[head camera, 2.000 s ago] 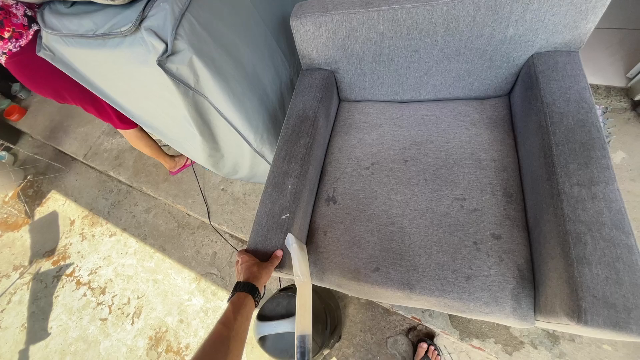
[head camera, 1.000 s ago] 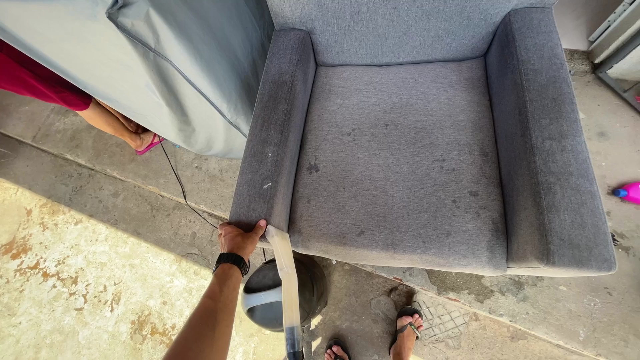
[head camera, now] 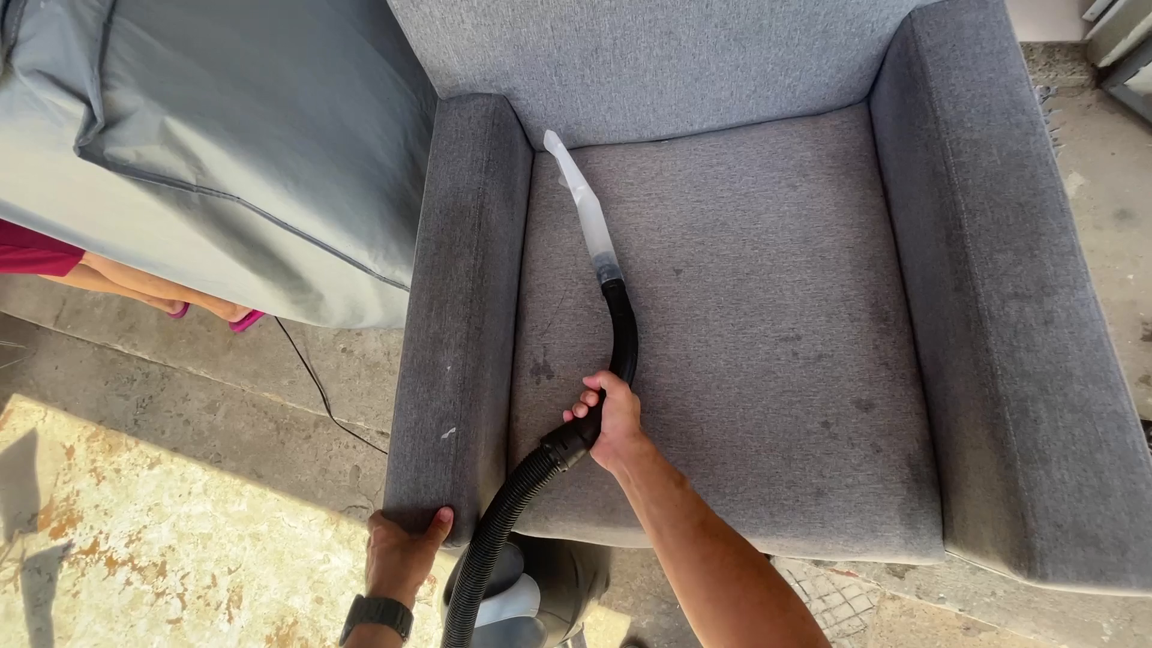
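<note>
A grey fabric armchair with dark spots on its seat fills the middle of the head view. My right hand is closed around the black curved tube of a vacuum hose. A translucent plastic nozzle on the tube's end points to the seat's rear left corner, by the backrest. The ribbed black hose runs from the tube down past the front of the seat. My left hand, with a black wristband above it, grips the front end of the chair's left armrest, thumb on top.
A vacuum canister stands on the floor below the chair's front edge. Left of the chair is a large object under a grey cover, with another person's legs beside it. A thin black cable lies on the concrete floor.
The nozzle was near the front of the left armrest and now lies at the seat's rear left corner. My right hand and the black tube have come into view. My left hand stays on the armrest.
</note>
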